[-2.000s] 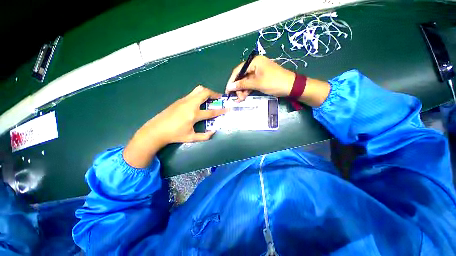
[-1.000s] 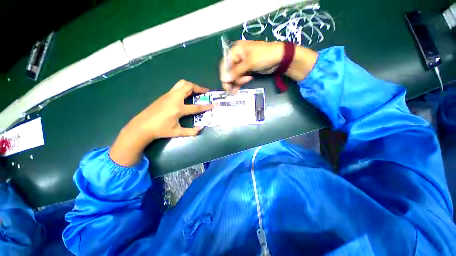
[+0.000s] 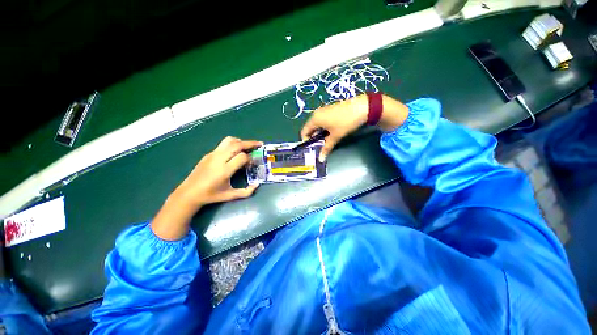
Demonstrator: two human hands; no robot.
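Note:
An open phone chassis [image 3: 294,171] lies on the dark green mat in front of me, with a dark middle, an orange-yellow strip and a green patch at its left end. My left hand [image 3: 219,171] grips the chassis at its left end, fingers on the top edge and thumb at the lower edge. My right hand [image 3: 337,124], with a red wristband, is at the chassis's upper right corner. It holds a dark slim tool [image 3: 313,141], partly hidden by the fingers, over the top edge. White cables [image 3: 340,80] lie piled beyond my right hand.
A white rail [image 3: 216,96] runs behind the mat. Another open phone [image 3: 76,119] lies beyond it at left. A black phone [image 3: 497,70] with a white lead and whitish blocks [image 3: 543,33] are at right. A white sheet with red marks [image 3: 36,221] is at left.
My right hand has moved to the chassis's right end, and the tool now lies low along its top edge. The chassis middle now looks dark with an orange-yellow strip. The view has shifted.

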